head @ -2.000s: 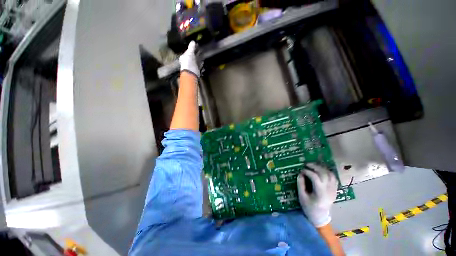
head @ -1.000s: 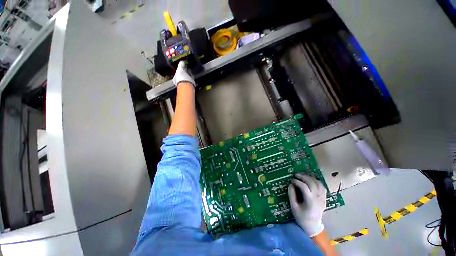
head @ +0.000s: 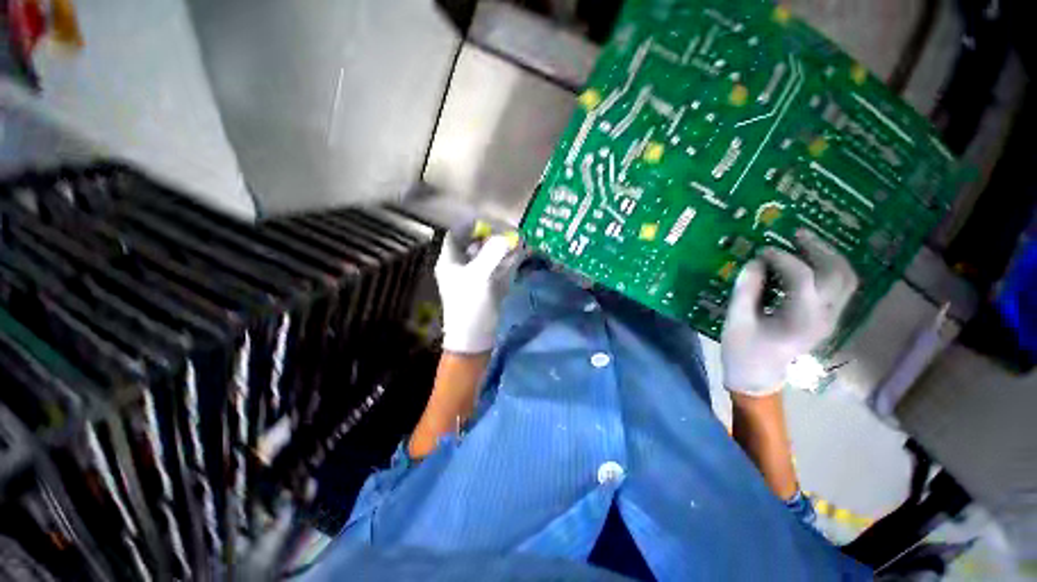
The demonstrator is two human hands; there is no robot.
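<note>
The green circuit board (head: 705, 159) lies tilted against my blue work coat, its flat side with pale traces up and several small yellow pieces stuck on it. My left hand (head: 469, 298), in a white glove, is just left of the board's lower left corner. Small yellow pieces (head: 482, 231) show at its fingertips; whether it grips them is unclear. My right hand (head: 787, 309), also gloved, is over the board's lower right part, with thumb and fingers curved apart and nothing visible between them.
A black slotted rack (head: 205, 341) with many upright plates stands at the left. A translucent pale bottle (head: 915, 358) lies on the front ledge at the right. Grey machine panels (head: 330, 102) are at the upper left. Dark machine parts show at the upper right.
My left hand has come back from the black control box at the rear to beside the board's near corner. The view has turned down and left, bringing the rack in. My right hand stays over the board.
</note>
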